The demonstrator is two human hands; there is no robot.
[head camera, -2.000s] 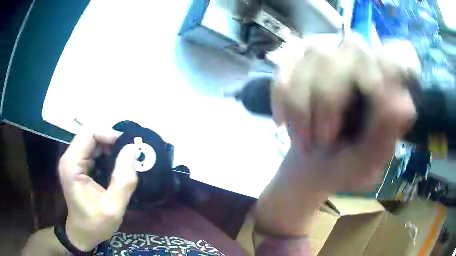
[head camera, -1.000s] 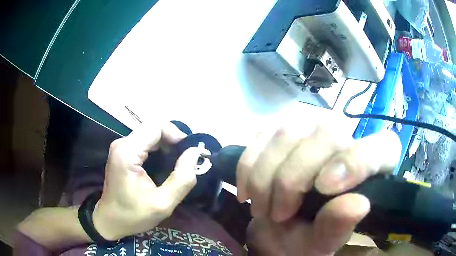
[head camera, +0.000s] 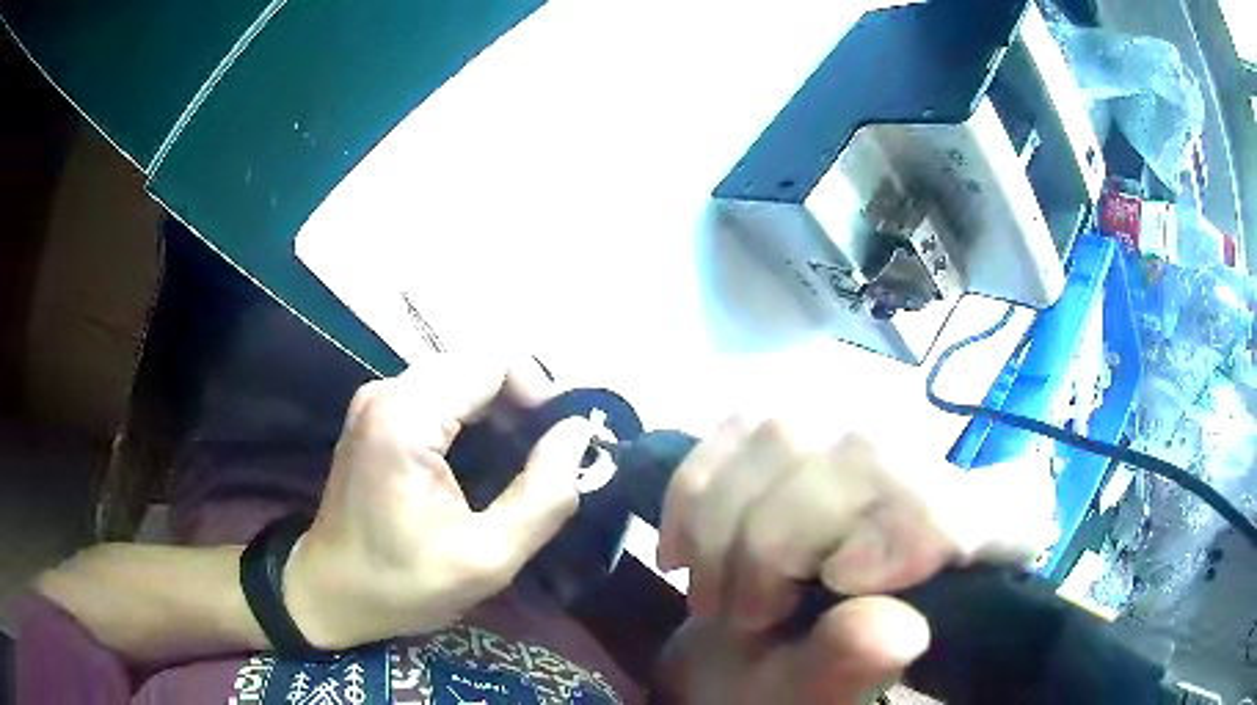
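Note:
My left hand (head camera: pixel 434 503) holds the round black plastic housing (head camera: pixel 603 530) at the near edge of the bench, its thumb on the white retaining washer (head camera: pixel 597 468) on the housing's face. My right hand (head camera: pixel 813 530) is closed around the black electric screwdriver (head camera: pixel 1020 627), which points left. The screwdriver's tip meets the washer near its centre. The palm and fingers of my left hand hide much of the housing. A screw cannot be made out.
The pale screw feeder (head camera: pixel 855 165) stands on the white mat (head camera: pixel 552 207). A blue bin (head camera: pixel 1089 372) with white pieces lies right of it, crossed by a black cord (head camera: pixel 1089 444). Plastic bags (head camera: pixel 1199 331) lie at the far right. The green bench top (head camera: pixel 276 124) shows at left.
My right hand has brought the screwdriver down and left from near the feeder to the washer. My left hand still holds the housing, now further right in view.

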